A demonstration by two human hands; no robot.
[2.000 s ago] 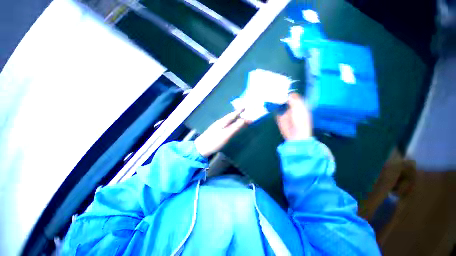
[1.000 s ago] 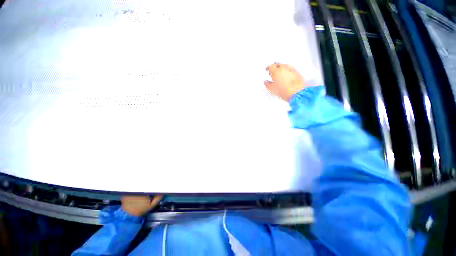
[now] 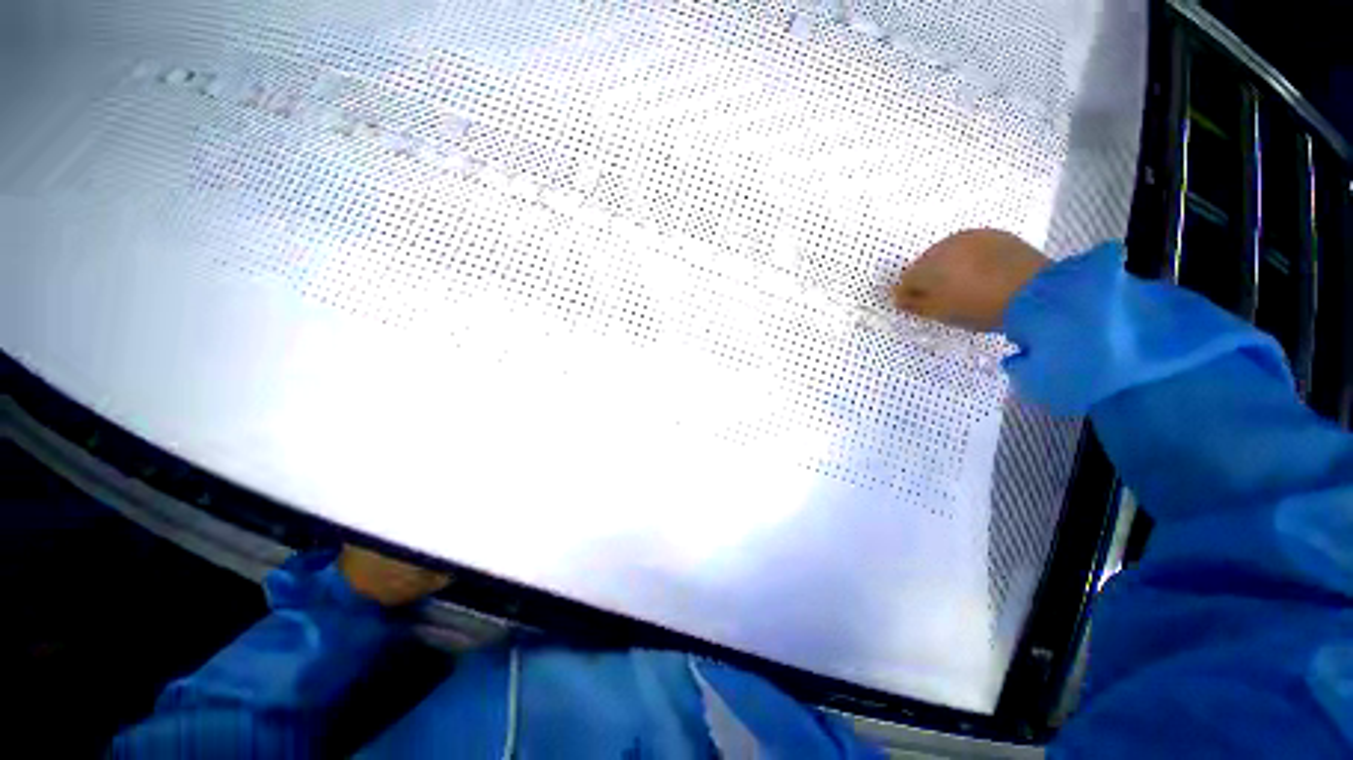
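A table-sized white panel sheet (image 3: 445, 431) with rows of tiny dark dots lies in front of me, glaring in its near part. A dark panel frame (image 3: 623, 616) borders its near and right edges. My right hand (image 3: 972, 279) rests on the dotted sheet toward the right, its fingers curled down; whether it holds anything cannot be seen. My left hand (image 3: 389, 576) is at the near edge of the frame, partly hidden by it, with its fingertips out of sight. Faint whitish pads (image 3: 445, 156) show in a row across the dots.
Metal rollers (image 3: 1254, 208) of the conveyor show beyond the right edge of the panel. The silver conveyor side rail (image 3: 193, 535) runs along the near edge, in front of my body. The lower left corner is dark.
The pale pieces seen in both hands two seconds ago are out of view. Since the last frame, the view has tilted and my right hand has curled from spread fingers. My left hand stays at the near edge.
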